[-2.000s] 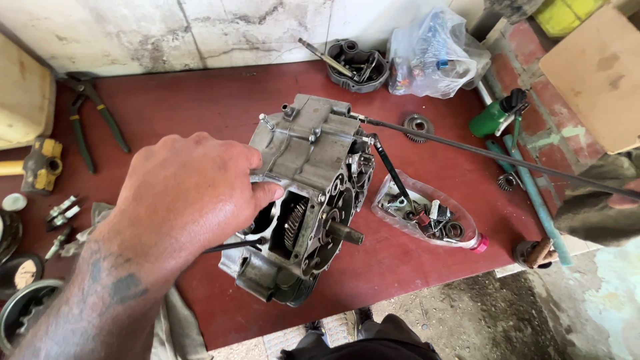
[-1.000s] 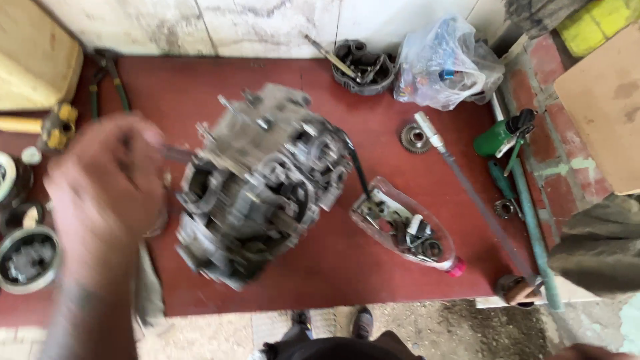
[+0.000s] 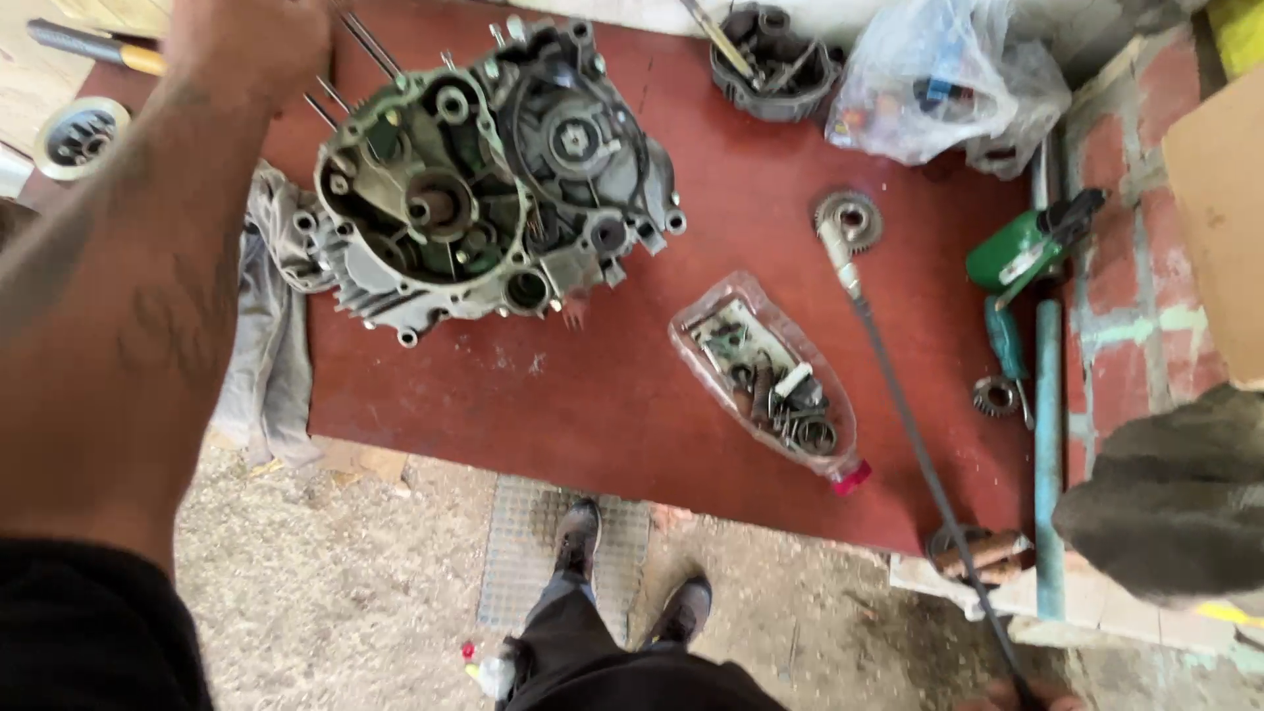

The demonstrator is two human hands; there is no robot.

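A motorcycle engine's metal crankcase (image 3: 434, 207) lies on the red tabletop, with an open side cavity and a shaft facing up. Long studs (image 3: 365, 44) stick out at its upper left. My left hand (image 3: 247, 35) is beside them at the top edge, partly cut off; its fingers are hidden, so its grip cannot be told. At the bottom right corner, my right hand (image 3: 1062, 699) shows only in part, closed around the lower end of a long dark metal bar (image 3: 918, 444). The bar's silver head (image 3: 837, 259) overlaps the lower edge of a metal gear (image 3: 857, 219).
A cut plastic bottle (image 3: 691, 341) holds small parts right of the crankcase. Behind are a metal housing (image 3: 780, 99) with parts and a plastic bag (image 3: 918, 89). A green bottle (image 3: 1017, 252), a blue pipe (image 3: 1049, 464) and a brick wall (image 3: 1126, 247) border the right side.
The crankcase has been turned, so its open side now faces up. My left hand, on the case two seconds ago, is now by the studs. The bar's head has moved from the case to the gear.
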